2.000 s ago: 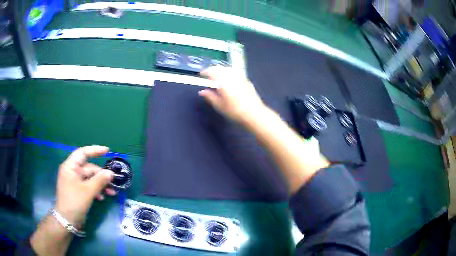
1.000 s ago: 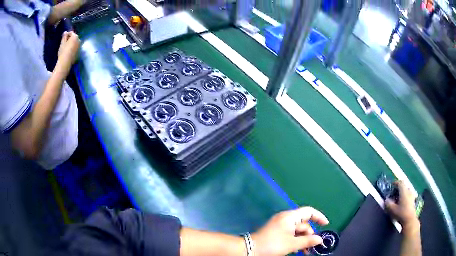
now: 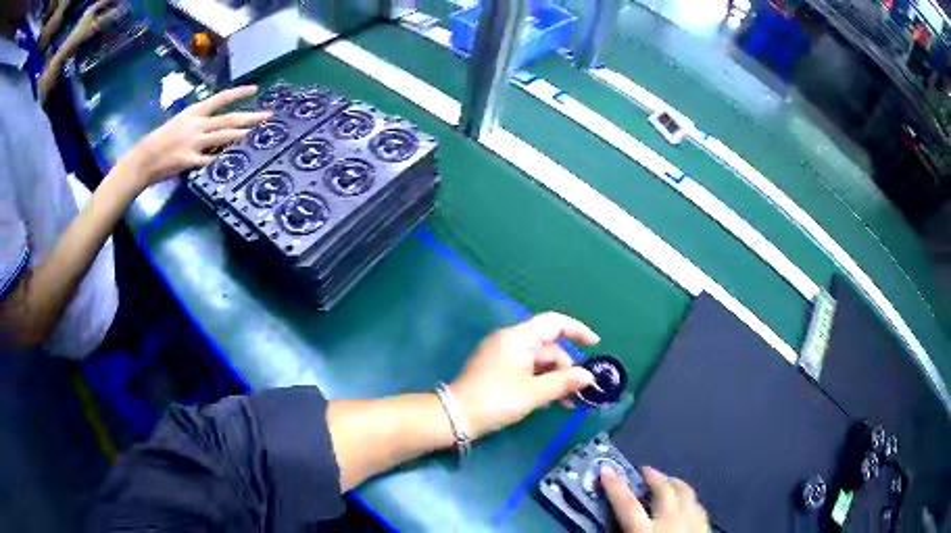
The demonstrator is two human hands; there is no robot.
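My left hand (image 3: pixel 516 375) pinches a round black insert (image 3: pixel 602 382) between thumb and fingers, above the green bench left of the black mat. My right hand (image 3: pixel 655 504) is at the bottom edge, partly cut off. Its fingers grip a grey metal plate (image 3: pixel 576 481) with a round seat under the fingertips. The plate lies over or beside another plate edge at the mat's near left corner; the hand and frame edge hide the rest.
A tall stack of filled plates (image 3: pixel 313 156) stands left, with a coworker's hand (image 3: pixel 193 135) at it. A metal upright (image 3: pixel 488 73) and blue bin (image 3: pixel 527 36) are beyond. Round parts (image 3: pixel 874 450) and a pale strip (image 3: pixel 820 333) lie right, near the black mat (image 3: pixel 720 406).
My right hand has come from the mat's far corner to its near left corner with the plate. The view has shifted. The coworker's hand has reached onto the stack. My left hand still holds the insert.
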